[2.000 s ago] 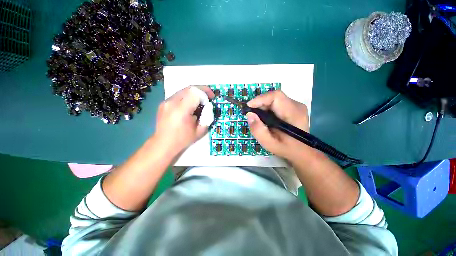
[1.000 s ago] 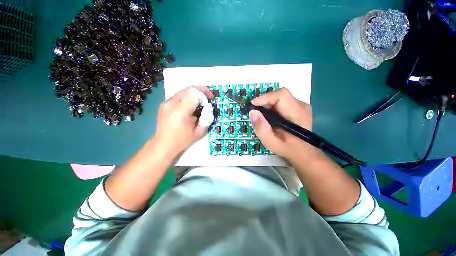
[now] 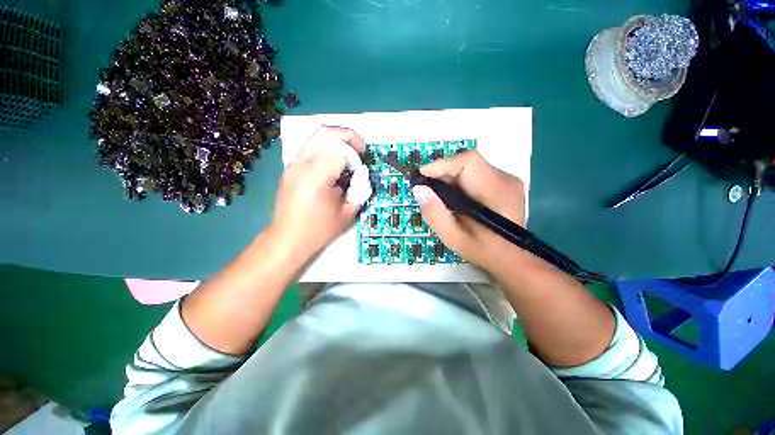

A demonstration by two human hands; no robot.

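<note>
A green PCB panel (image 3: pixel 394 220) with rows of dark parts lies on a white work board (image 3: pixel 408 124). My right hand (image 3: pixel 476 204) holds a black soldering iron (image 3: pixel 489 217) like a pen, its tip over the panel's top left area. My left hand (image 3: pixel 321 180), with white coverings on some fingers, is curled at the panel's upper left edge. Dark bits show between its fingers, but I cannot tell what it holds. My right hand hides the panel's right side.
A component pile (image 3: pixel 187 102) is left. Stacked PCB panels (image 3: pixel 32 72) stand upper left. A round pale tub (image 3: pixel 616 72) with silvery tangle, tweezers (image 3: pixel 650 182) and a black soldering station (image 3: pixel 731 110) are right. A blue stool (image 3: pixel 722 323) and pink stool (image 3: pixel 161 290) are beyond the bench edge.
My left hand has shifted slightly up and right, and its index finger is raised more. The iron's tip has moved only a little around the panel's top left area.
</note>
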